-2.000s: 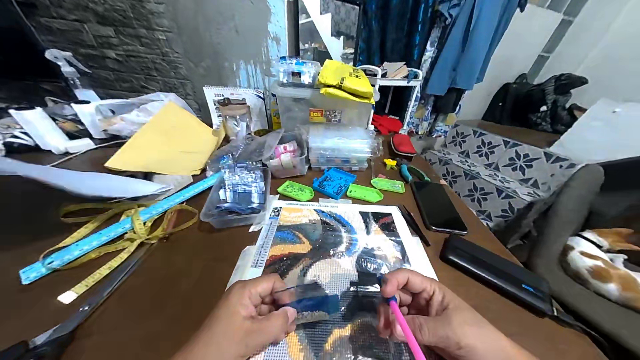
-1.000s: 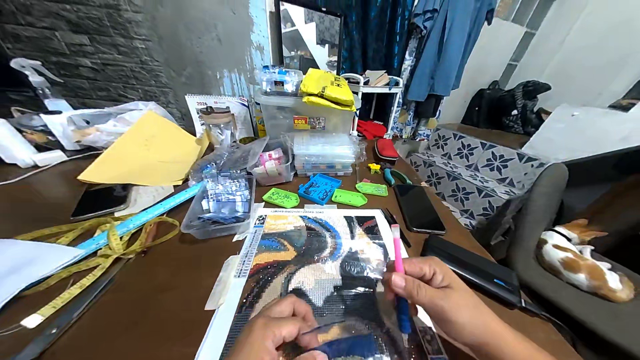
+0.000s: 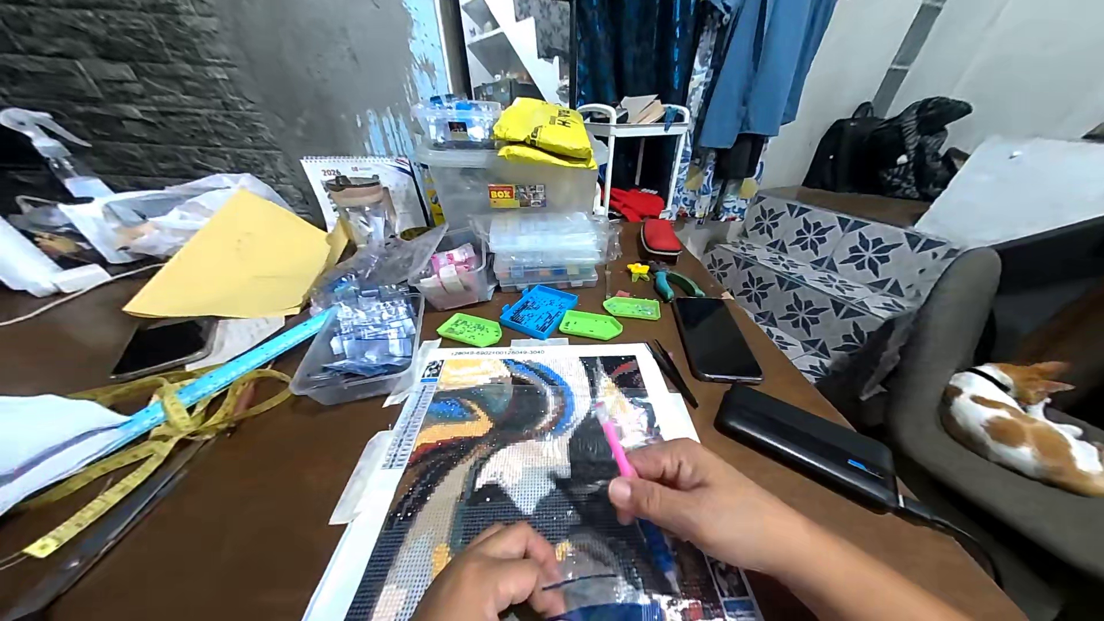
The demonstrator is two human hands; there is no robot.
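Observation:
A partly beaded diamond painting canvas (image 3: pixel 517 448) lies on the brown table. My right hand (image 3: pixel 690 492) holds a pink and blue applicator pen (image 3: pixel 617 444) above its right part, the pink end pointing up and away. At the canvas's lower middle, my left hand (image 3: pixel 500 573) has its fingers on a clear plastic piece (image 3: pixel 591 578), perhaps a bag or film, with dark blue at the bottom edge of view. Beyond the canvas are green bead trays (image 3: pixel 469 329) and a blue tray (image 3: pixel 539 311).
Left of the canvas stand a plastic box of small bags (image 3: pixel 371 341), a blue ruler (image 3: pixel 224 373) and a yellow tape measure (image 3: pixel 95 509). At right lie black tweezers (image 3: pixel 674 373), a smartphone (image 3: pixel 718 339) and a black power bank (image 3: pixel 806 446). A cat (image 3: pixel 1018 423) rests on a chair.
The pen was low in my right hand two seconds ago, its pink end toward me; now that end points away. My left hand has stayed by the plastic. The view has swung somewhat.

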